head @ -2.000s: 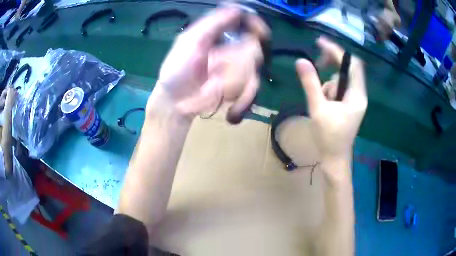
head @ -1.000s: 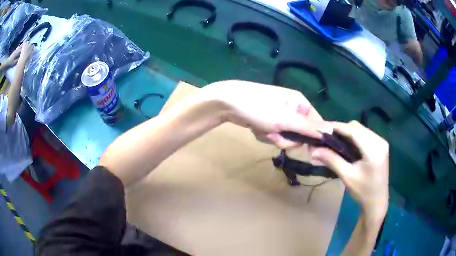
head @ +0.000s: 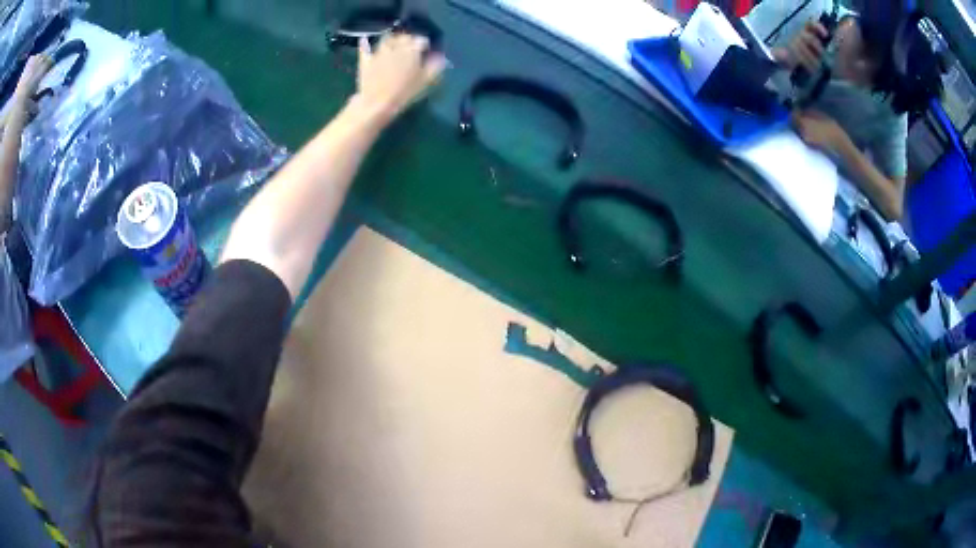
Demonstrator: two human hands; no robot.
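My left hand (head: 396,73) reaches over the green belt at the top. Its fingers are curled on a black headband assembly (head: 421,29), partly hidden by the hand and slightly blurred. Another black headband assembly (head: 703,415) lies on the right part of the tan cardboard sheet (head: 428,428), its arc towards the belt. A thin headphone wire (head: 634,505) spans its opening, with a loose strand hanging down. My right hand is out of the picture.
The conveyor belt (head: 428,182) carries several spaced headbands. A drinks can (head: 163,248) and clear plastic bag (head: 128,139) are left. A smartphone (head: 780,531) is cut off at the bottom right. A person sits beyond the blue tray (head: 738,126).
My left hand has moved from over the cardboard to the upper belt. My right hand has left the picture. The headband on the cardboard now shows fully, with no hand on it.
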